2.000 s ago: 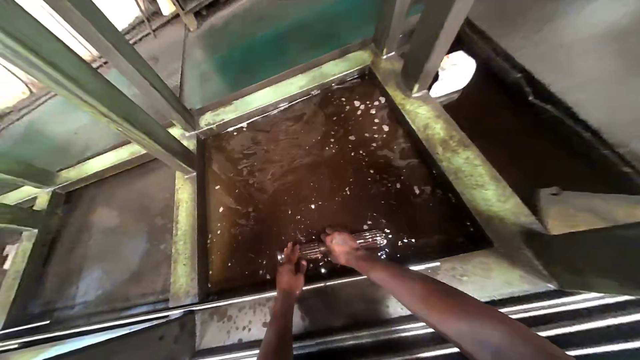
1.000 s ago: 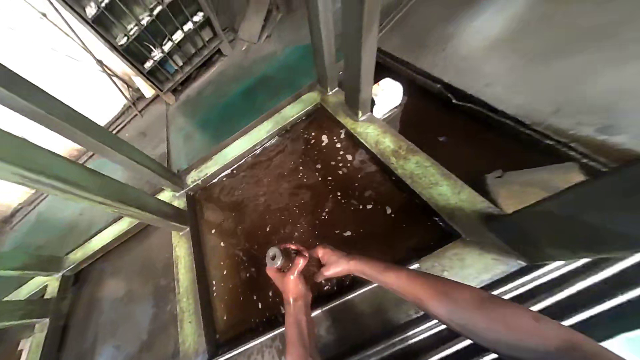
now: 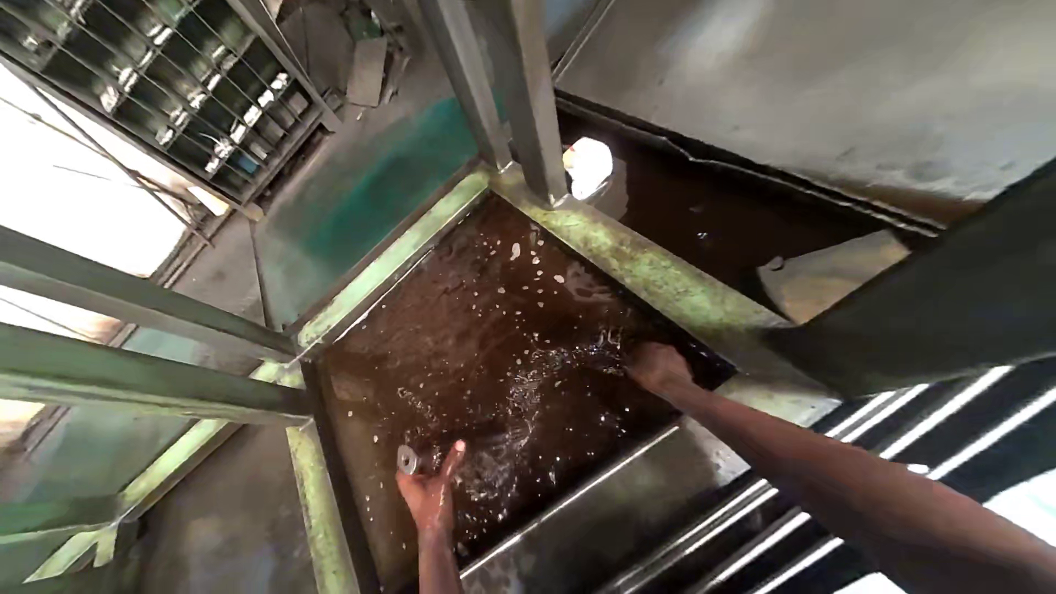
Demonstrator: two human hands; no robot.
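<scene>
A tank of dark brown water (image 3: 495, 330) with foam specks lies below me. In its near left part, my left hand (image 3: 431, 499) is around a cylindrical object, its thumb raised apart. Only the cylinder's round grey end (image 3: 407, 459), with a hole in the middle, shows clearly beside the fingers; the rest is hidden by hand and water. My right hand (image 3: 658, 367) is at the water's surface near the right wall, fingers hidden in splashing water, so whether it holds anything does not show.
Green-painted metal rims (image 3: 660, 264) and upright posts (image 3: 528, 99) frame the tank. A white container (image 3: 589, 167) stands beyond the far right rim, near a second dark pool. Metal slats (image 3: 742, 511) lie at the near right. A barred rack (image 3: 190, 82) stands at the upper left.
My hands, close together around the cylinder in the earlier frames, are now far apart. My right hand has moved right, and splashes have spread between them. The view has turned.
</scene>
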